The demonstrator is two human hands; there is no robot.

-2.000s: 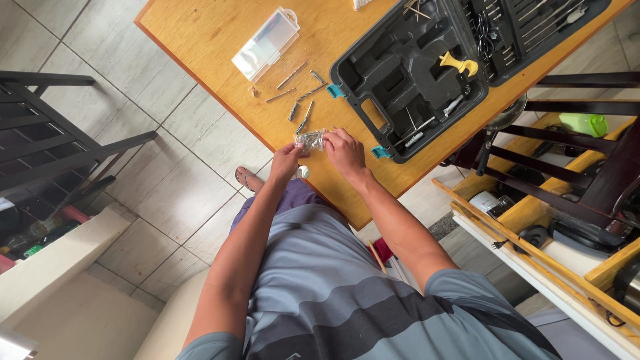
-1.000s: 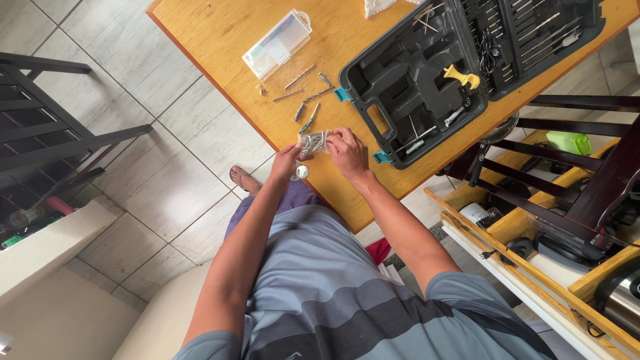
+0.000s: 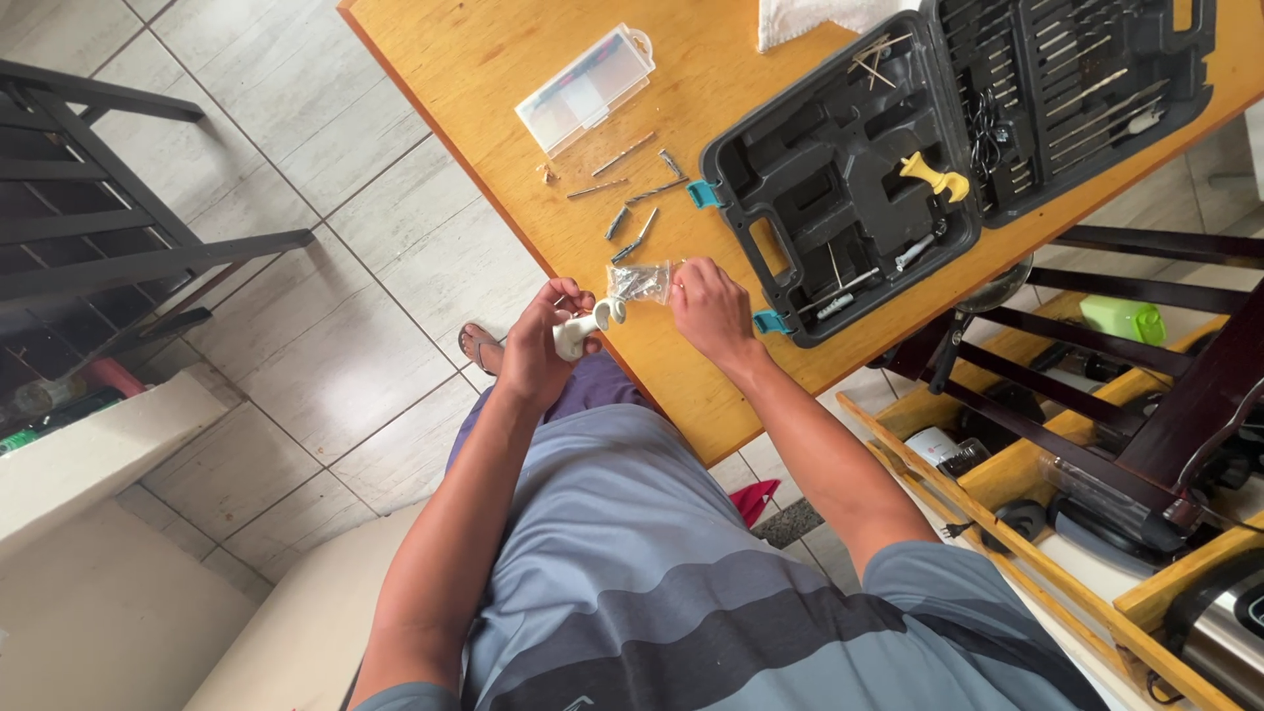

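Note:
My left hand point(image 3: 545, 334) grips a white plastic fitting point(image 3: 585, 331) with a rounded, hooked end, just off the table's edge. My right hand point(image 3: 713, 304) pinches the right end of a small clear plastic bag point(image 3: 642, 282) with metal hardware inside, over the wooden table point(image 3: 691, 375). The white fitting's end is close to the bag's left side; whether they touch I cannot tell. Drill bits point(image 3: 656, 191) and short metal pieces point(image 3: 635, 235) lie loose beyond the bag. Farther back rests a clear plastic case point(image 3: 585, 91).
An open black tool case point(image 3: 820, 148) with teal latches, holding bits, a cable and a yellow plastic piece point(image 3: 933, 176), covers the table's right part. A white cloth point(image 3: 825, 18) lies behind it. Dark chairs point(image 3: 128, 237) stand left and right; a wooden drawer point(image 3: 1027, 592) is at right.
The white fitting now shows in my left hand, away from the bag; earlier, both hands were at the bag. My right hand still holds the bag.

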